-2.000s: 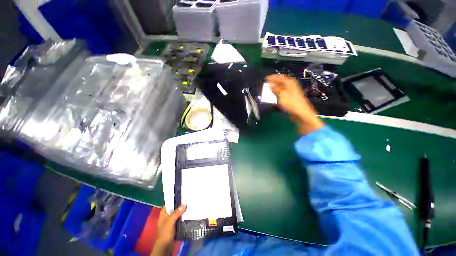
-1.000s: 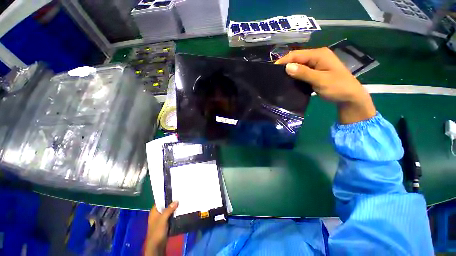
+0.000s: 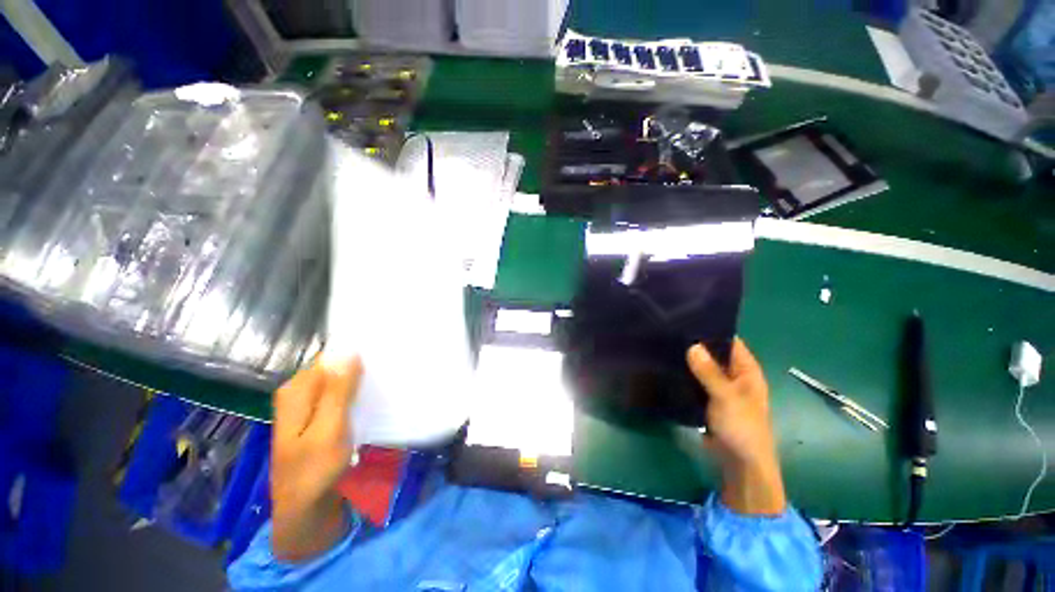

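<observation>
My left hand (image 3: 312,445) holds a white sheet (image 3: 399,301) by its lower left edge; the sheet is blurred and raised above the bench. My right hand (image 3: 740,422) grips a glossy black panel (image 3: 665,301) at its lower right corner, with a bright reflection across its top. Between them a black housing (image 3: 503,463) with a large white panel (image 3: 523,399) inside lies on the bench near its front edge. The sheet and the black panel are beside it, left and right; whether they overlap its edges is unclear.
Clear blister trays (image 3: 174,231) stand at the left. Behind are bubble bags (image 3: 492,174), a work tray (image 3: 578,150) with loose parts, a component tray (image 3: 659,64) and another housing (image 3: 810,168). Tweezers (image 3: 839,399), an electric screwdriver (image 3: 917,399) and a white plug (image 3: 1025,363) lie right.
My right hand has brought the black panel down and turned it upright, right of the housing. My left hand has let go of the housing and lifted the white sheet from beneath it.
</observation>
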